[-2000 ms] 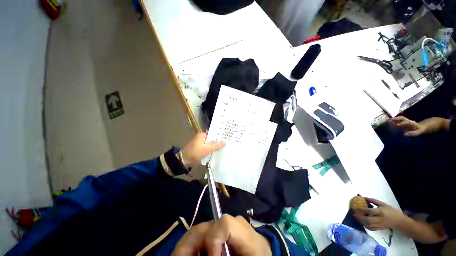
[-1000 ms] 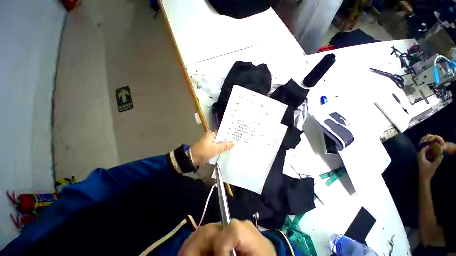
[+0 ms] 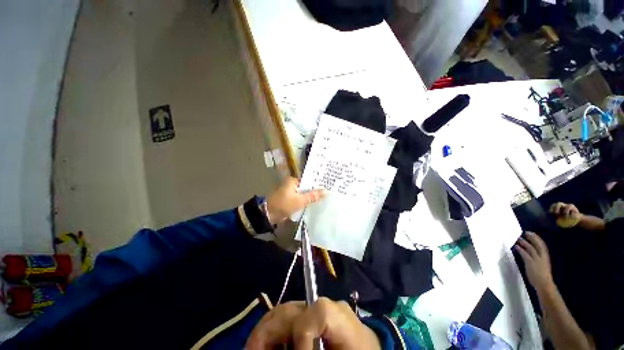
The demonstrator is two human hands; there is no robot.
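A white note sheet [image 3: 342,212] with handwritten lines is held up over black garments [image 3: 404,266] on the white table. My left hand [image 3: 291,199] grips its left edge, thumb on top. My right hand [image 3: 311,327], cut off by the bottom edge, holds a long silvery pen [image 3: 308,263] pointing up at the sheet's lower left corner. I cannot tell whether the pen's tip touches the paper.
A white table [image 3: 328,48] holds a black oblong case [image 3: 446,113], a calculator [image 3: 464,193], green tape [image 3: 412,321], a black swatch [image 3: 484,309] and a bottle [image 3: 475,336]. Another person's hand [image 3: 534,256] rests at its right edge. Fire extinguishers [image 3: 35,268] stand lower left.
My view has shifted, with the sheet and pen kept in my hands. The other person's hands have moved apart, one onto the table edge, the other holding a round tan thing.
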